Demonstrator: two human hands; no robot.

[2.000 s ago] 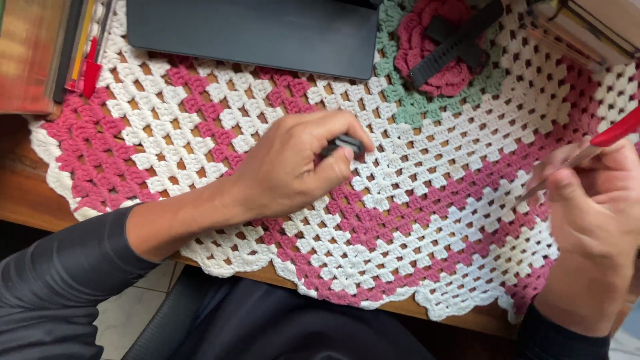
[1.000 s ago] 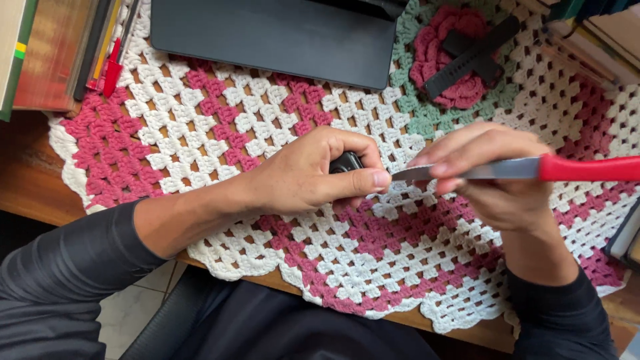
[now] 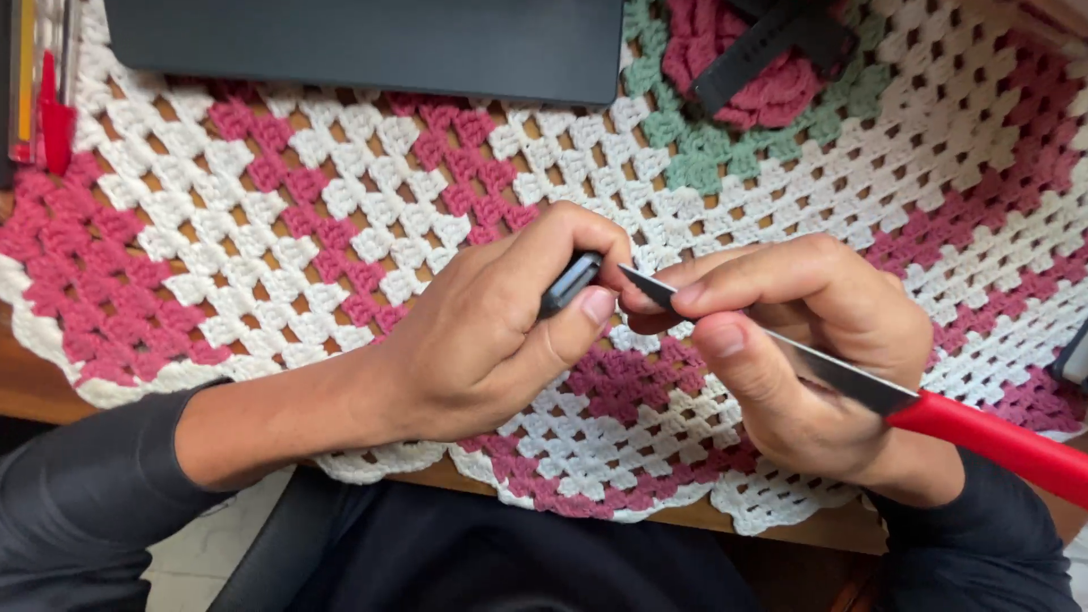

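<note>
Near the middle of the view, my left hand (image 3: 501, 331) grips a small dark device (image 3: 571, 285), perhaps a watch body, between thumb and curled fingers, with a slotted edge facing right. My right hand (image 3: 807, 348) pinches the blade of a red-handled knife (image 3: 986, 438) near its tip. The knife tip points left, close beside the device; whether they touch cannot be told. Both hands are above a pink, white and green crocheted cloth (image 3: 374, 204). A black watch strap (image 3: 752, 51) lies on the cloth's pink crocheted flower (image 3: 765, 93).
A dark flat panel (image 3: 365, 42), perhaps a tablet or its case, lies at the top. A red pen cap (image 3: 56, 119) and other slim items stand at the upper left. The wooden table edge (image 3: 816, 529) runs along the near side. A dark object's corner (image 3: 1073, 357) shows at far right.
My right hand has come left from the right side, bringing the knife tip close to the device. My left hand still holds the device, its slotted edge now showing.
</note>
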